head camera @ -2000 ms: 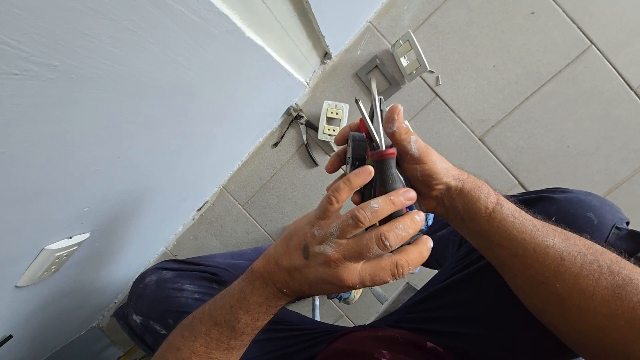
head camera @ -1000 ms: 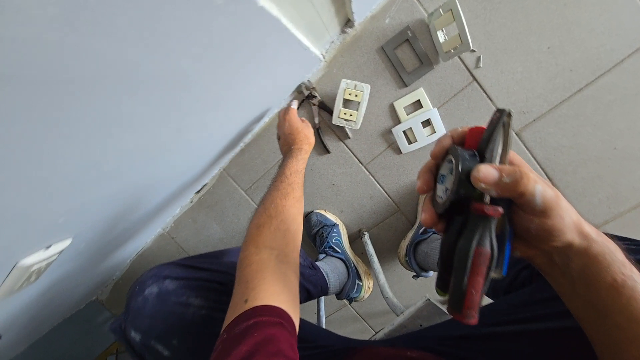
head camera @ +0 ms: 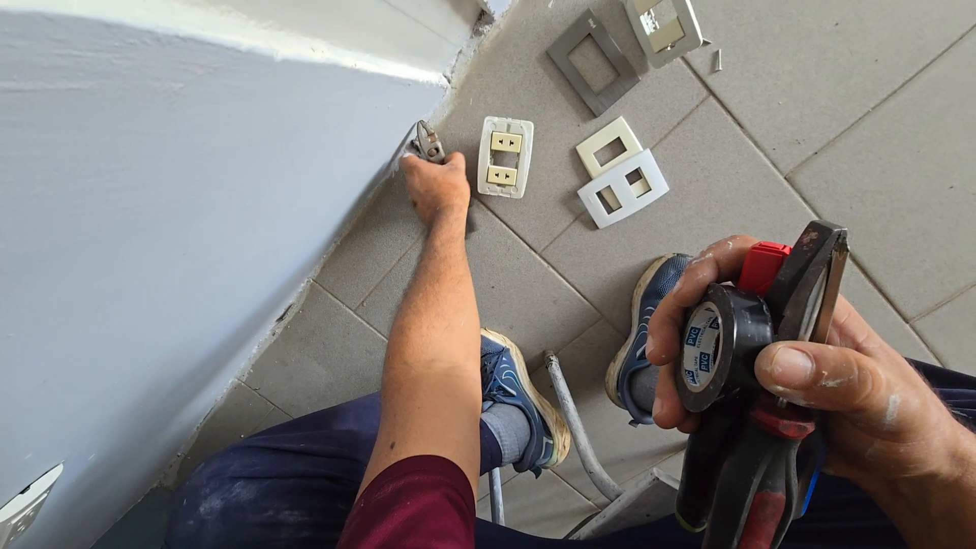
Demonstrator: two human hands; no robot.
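My left hand (head camera: pixel 438 185) reaches down to the floor by the wall and grips metal pliers (head camera: pixel 428 142), whose jaws point up past my fingers. In my right hand (head camera: pixel 854 381) is a bundle: a roll of black PVC electrical tape (head camera: pixel 724 347), pliers with red and black handles (head camera: pixel 793 435), a metal shaft beside their jaws, and a red item (head camera: pixel 762 267) of unclear kind. A socket frame with two cream outlets (head camera: pixel 505 157) lies right of my left hand. A white cover plate (head camera: pixel 624 188) overlaps a cream plate (head camera: pixel 608 146).
A grey cover plate (head camera: pixel 593 64) and another white socket frame (head camera: pixel 665 29) lie farther off, with a screw (head camera: pixel 717 60) beside them. The painted wall (head camera: pixel 191 229) runs along the left, with a wall plate (head camera: pixel 30 507) low down. My shoes flank a metal tube leg (head camera: pixel 579 427).
Two seconds ago both hands were together at the tool bundle. My left hand has since gone to the pliers on the floor and closed on them; my right hand holds the bundle alone.
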